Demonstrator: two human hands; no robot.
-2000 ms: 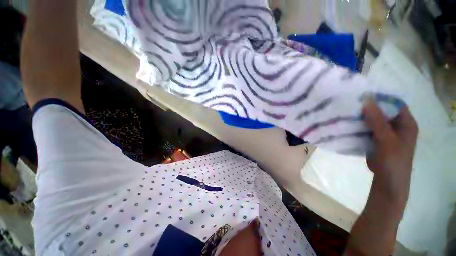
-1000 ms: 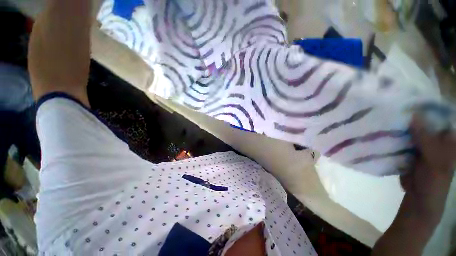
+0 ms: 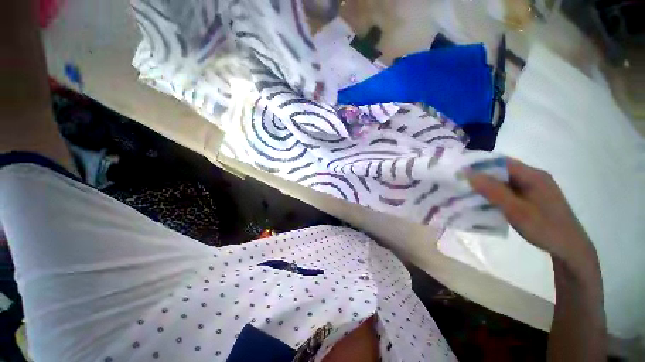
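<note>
Circle-print fabric [image 3: 304,141], white with dark rings, lies bunched in folds along the table's near edge. My right hand [image 3: 527,201] grips its right end, where a small blue piece [image 3: 490,168] shows by the fingers. My left arm runs up the left edge of the picture; the left hand is cut off, so its hold is hidden. Bright blue fabric [image 3: 445,81] lies just behind the print. A dark looped thing, maybe scissors handles [image 3: 499,88], lies at its right side.
Plain white fabric [image 3: 566,134] covers the right of the beige table [image 3: 495,293], partly under my right hand. A small blue scrap [image 3: 73,73] lies at the table's left. A black bit [image 3: 366,44] lies behind the print. Dark clutter [image 3: 163,191] is below the table edge.
My right hand has come back left and the print, stretched out before, is now lower and bunched. More of the blue fabric shows. My left arm has shifted left.
</note>
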